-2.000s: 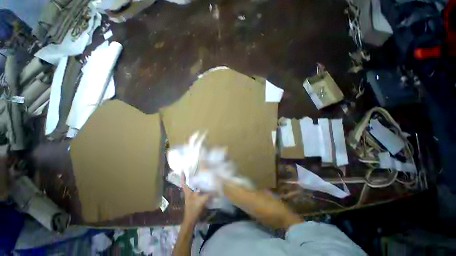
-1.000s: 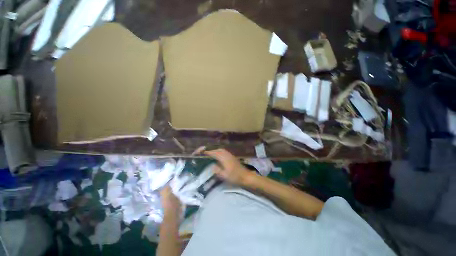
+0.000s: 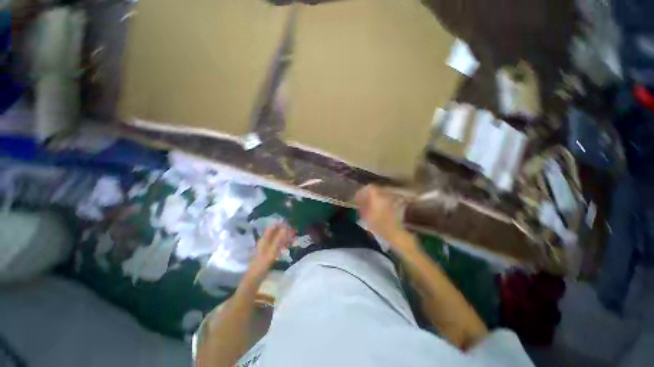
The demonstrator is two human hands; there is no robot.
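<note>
Two large tan sleeve panels lie side by side on the dark brown table, the left panel and the right panel. A small white ticket sits at the left panel's lower corner. My right hand is blurred at the table's front edge, below the right panel, and seems to hold nothing. My left hand is below the table edge with its fingers apart and nothing visible in it.
A white paper scrap heap lies on the green floor. Small white and tan pieces, a small cardboard box and tangled tie strips are at the right. A tan rolled bundle is at the far left.
The white papers have left my hands. My hands have moved apart. The view has tilted and shifted, so the panels appear higher and further right.
</note>
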